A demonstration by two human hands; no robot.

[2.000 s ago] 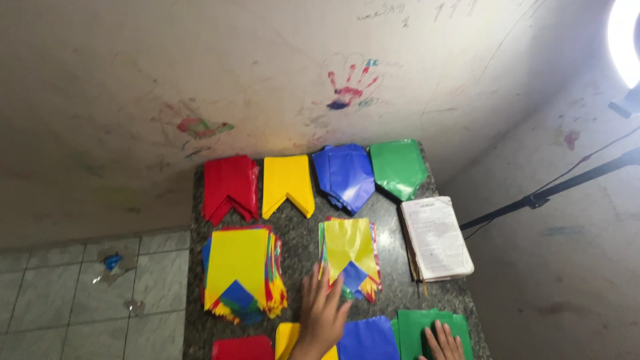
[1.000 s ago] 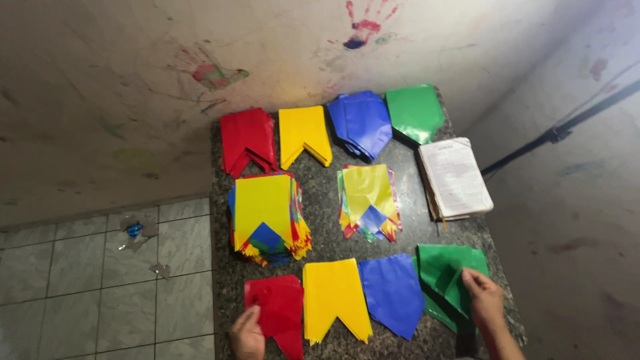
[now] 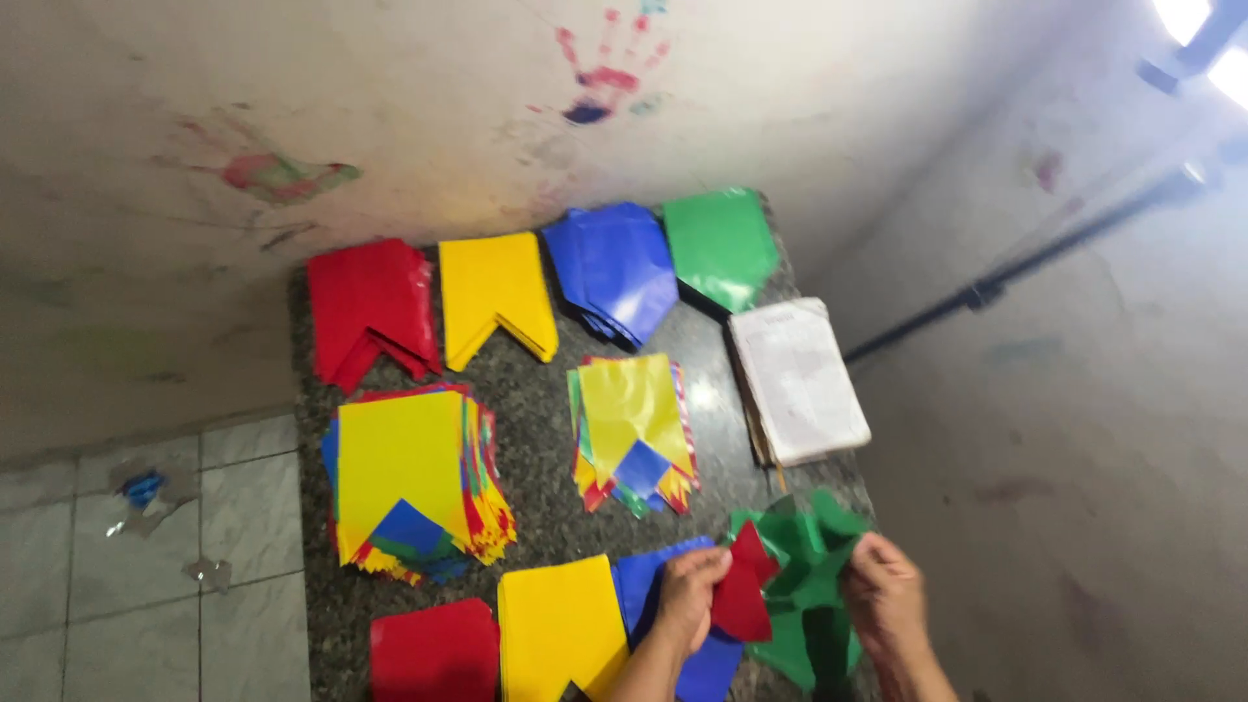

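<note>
My left hand holds a red plastic pennant above the near blue pennants. My right hand pinches the edge of a crumpled green pennant, which overlaps the red one. Left of my hands lie near stacks of yellow pennants and red pennants. Mid-table are a large mixed-colour pennant stack and a smaller mixed stack, both with yellow on top. Along the back lie red, yellow, blue and green stacks.
An open book lies at the right edge of the dark granite table. A paint-marked wall stands behind. A black stand pole slants at the right. Scraps lie on the tiled floor.
My left hand has moved right from the near red stack and now holds a red pennant beside the green one. The green pennant in my right hand is more lifted and crumpled.
</note>
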